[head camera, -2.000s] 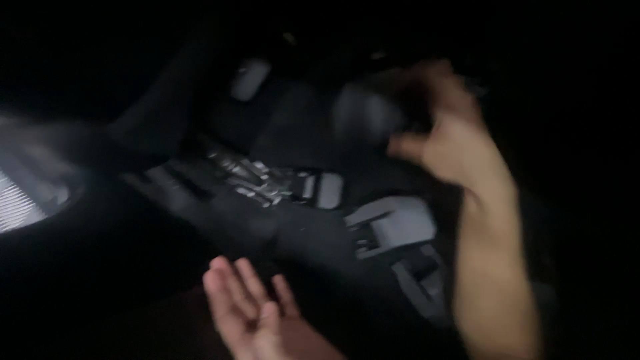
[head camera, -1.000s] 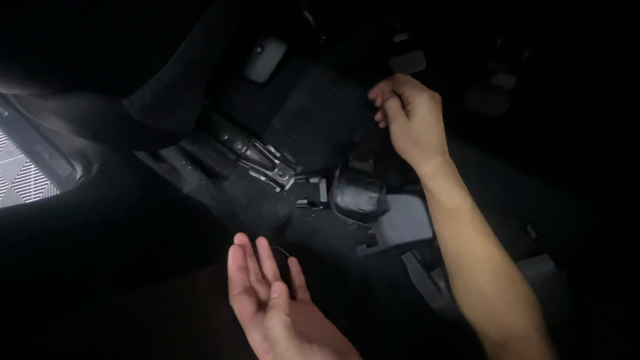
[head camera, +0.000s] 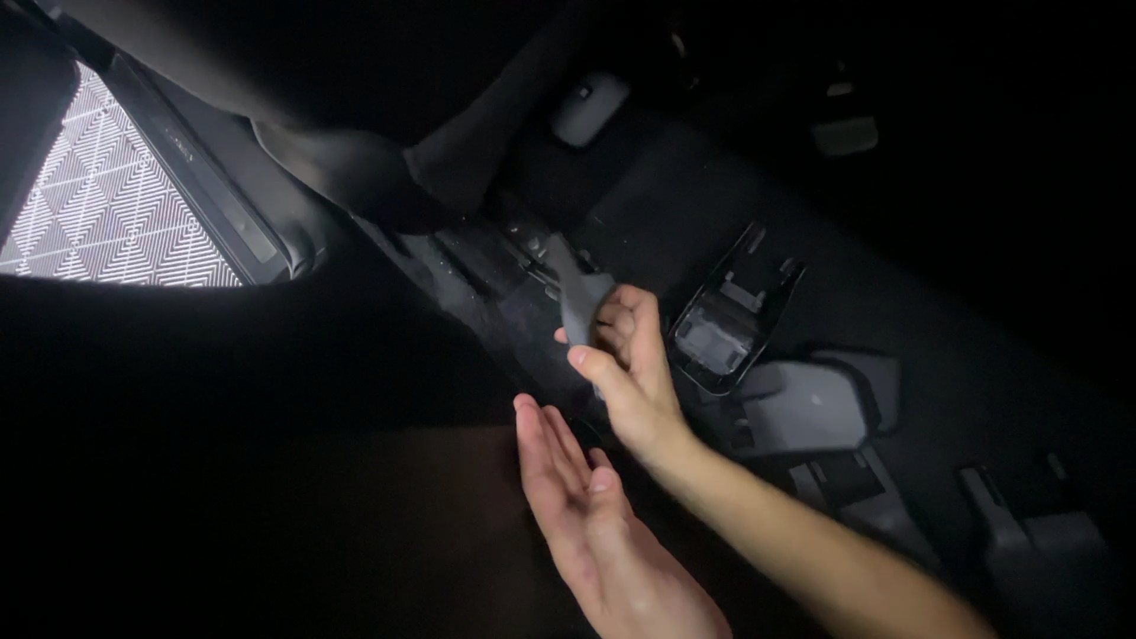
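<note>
My right hand grips a grey plastic trim piece, thumb on its near side and fingers behind it. The piece stands tilted in front of the metal seat rail, partly hiding it; whether they touch I cannot tell. Below, my left hand is raised palm up with nothing in it, fingers extended. Just right of my right hand a dark plastic cover lies on the carpet with its inner side showing. A grey trim cover lies next to it, partly overlapped.
More grey plastic trim pieces lie at the lower right, with another farther right. A pale oval part is at the top. At the left, the door sill borders a patterned floor. Much of the surroundings is dark.
My right hand has come down and left from the upper carpet and now holds the grey trim piece. The dark cover sits farther from the seat rail. My left hand stays raised and empty.
</note>
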